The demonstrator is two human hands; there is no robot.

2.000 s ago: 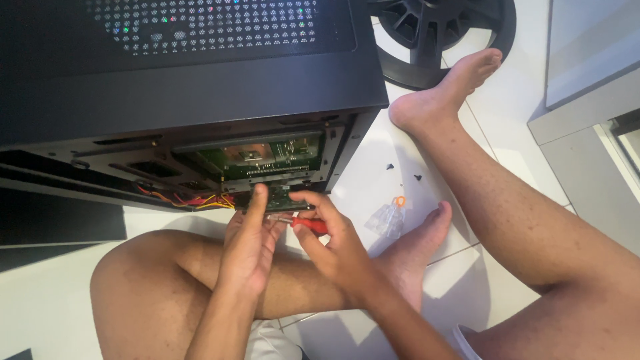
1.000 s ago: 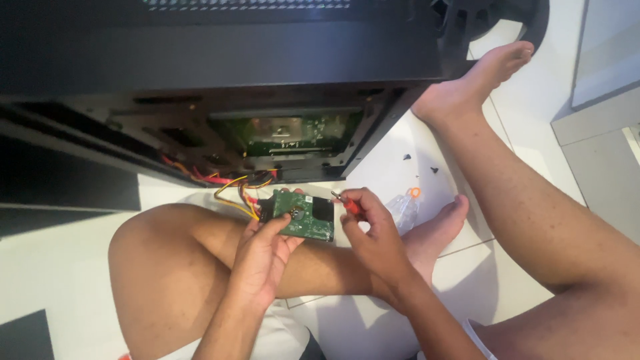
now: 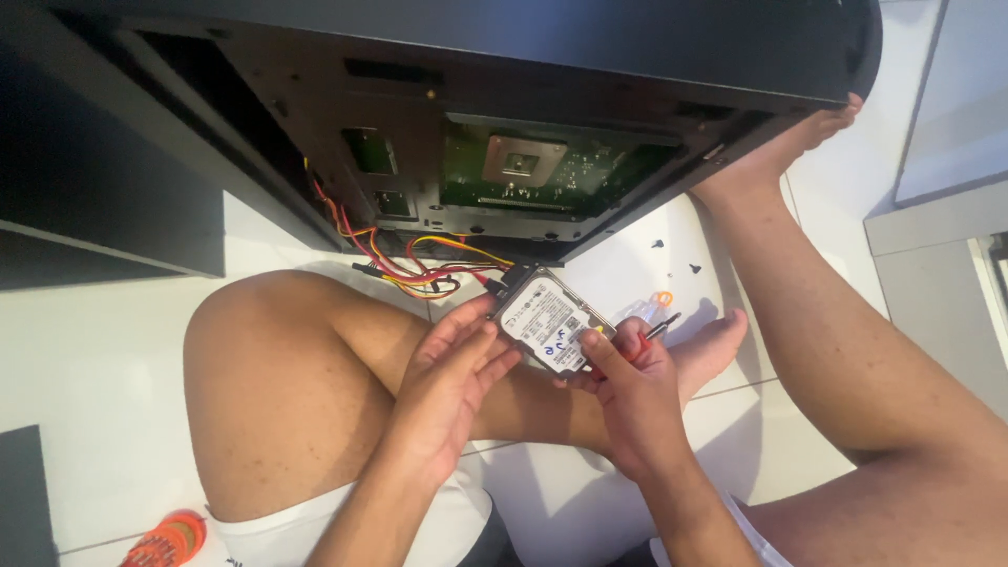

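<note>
A 2.5-inch hard drive (image 3: 551, 323) lies label side up between my hands, its label bearing print and blue handwriting. My right hand (image 3: 630, 386) pinches its lower right corner and also holds a red-handled screwdriver (image 3: 647, 340), whose tip points up and right. Beside the drive's left edge is my left hand (image 3: 457, 370), fingers apart, fingertips at the edge near the plug. Red, yellow and black cables (image 3: 394, 264) run from the open side of a black computer case (image 3: 425, 94) to connectors at the drive's upper left end. A green circuit board (image 3: 583, 177) shows through the case's cutout.
Small dark screws (image 3: 694, 268) lie on the white tiled floor right of the case, near a clear plastic bag with an orange ring (image 3: 664, 298). An orange holder of bits (image 3: 169, 539) sits at bottom left. The bare legs and feet frame the work area.
The drive has turned over from its green board side to its label side. My right hand, apart from it one second ago, now grips it along with the screwdriver. The view has shifted closer.
</note>
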